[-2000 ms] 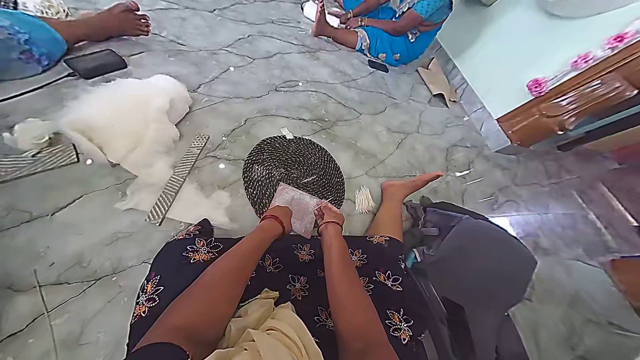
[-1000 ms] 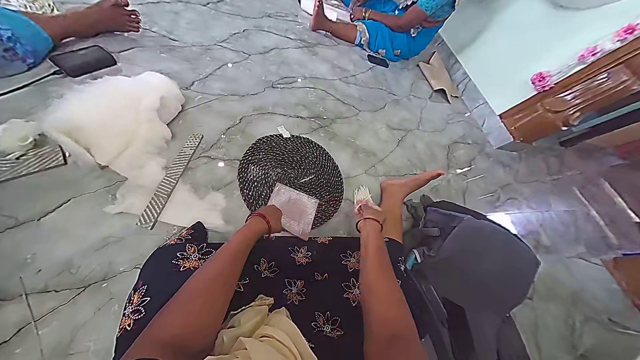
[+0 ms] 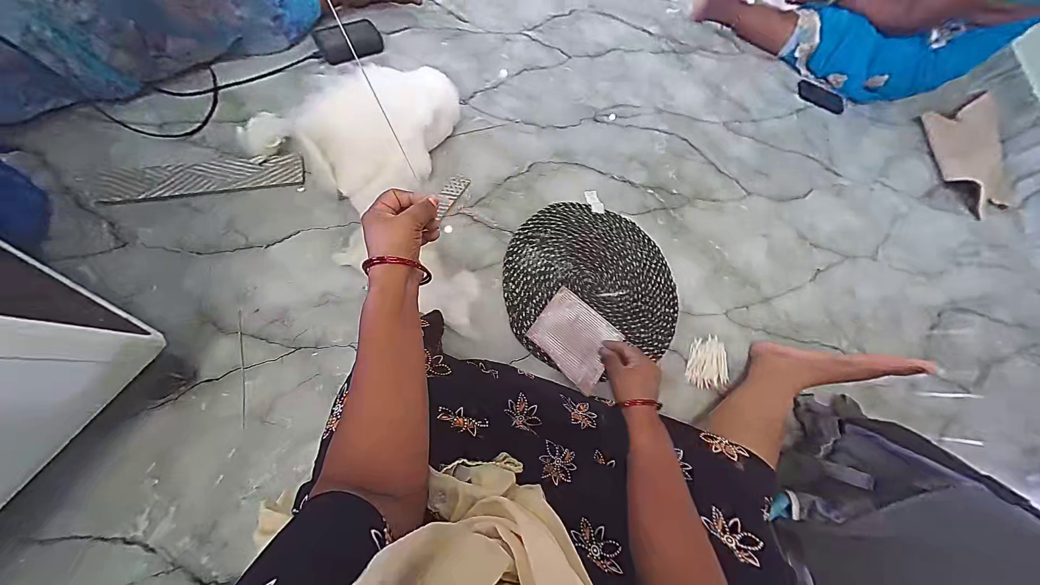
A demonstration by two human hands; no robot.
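Observation:
My left hand [image 3: 402,226] is raised over the floor on the left, thumb and fingertips pinched. A thin strand or fine stick [image 3: 370,85] runs up from near the fingertips; its exact kind is unclear. Behind this hand lies a patterned strip [image 3: 453,193], mostly hidden, beside a heap of fluffy white cotton [image 3: 406,106]. My right hand [image 3: 632,372] grips the lower right corner of a flat, ribbed, pinkish board [image 3: 573,337], which lies tilted over the front of a round black-and-white woven mat [image 3: 597,260]. Right of the mat sits a bundle of white cotton wicks [image 3: 708,363].
A second patterned strip [image 3: 203,179] lies at the left, below a black object with a cable [image 3: 348,42]. A white-edged box-like object [image 3: 73,366] stands far left. Two people sit ahead. A phone [image 3: 821,96], brown cardboard [image 3: 967,150] and grey fabric [image 3: 894,496] lie on the right.
My left hand has left the board and risen to the left. My right hand has moved from the wick bundle to the board's corner. The view has shifted leftward.

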